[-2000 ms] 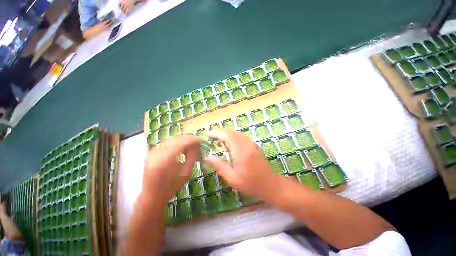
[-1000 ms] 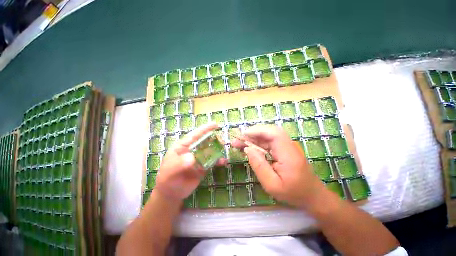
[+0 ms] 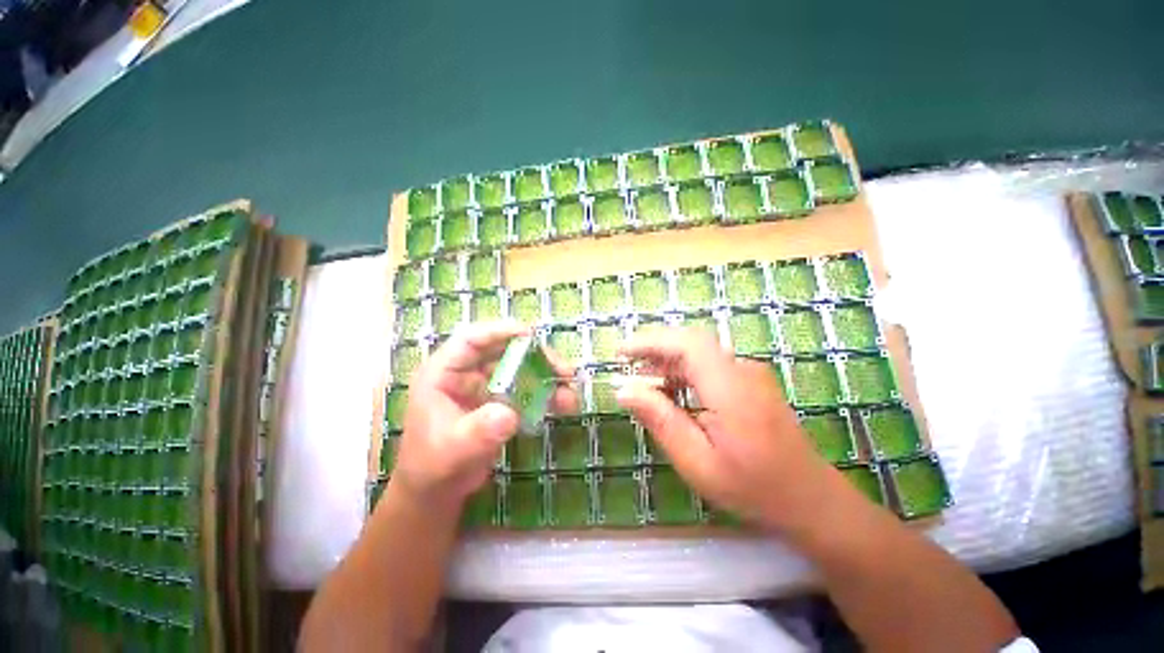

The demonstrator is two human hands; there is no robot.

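Observation:
My left hand (image 3: 453,415) holds one green circuit board (image 3: 525,383) by its edges, tilted so that a pale edge strip shows. My right hand (image 3: 715,415) is just to the right of it, thumb and index finger pinched on a thin, light-coloured hand tool (image 3: 642,381); the tool is small and hard to make out. The tool and the board are apart. Both hands are over a cardboard sheet (image 3: 689,249) with rows of green boards. A bare tan strip crosses the sheet below its two far rows. The hands hide some boards in the middle.
Stacked cardboard sheets loaded with boards (image 3: 141,408) stand at the left. A partly seen sheet with boards (image 3: 1123,293) is at the right edge. White bubble wrap (image 3: 989,370) lies under and beside the central sheet. A dark green surface (image 3: 574,77) runs along the far side.
The view has swung and moved closer since the first frame. In my left hand the board has turned from nearly face-on to more edge-on. My right hand stays beside it.

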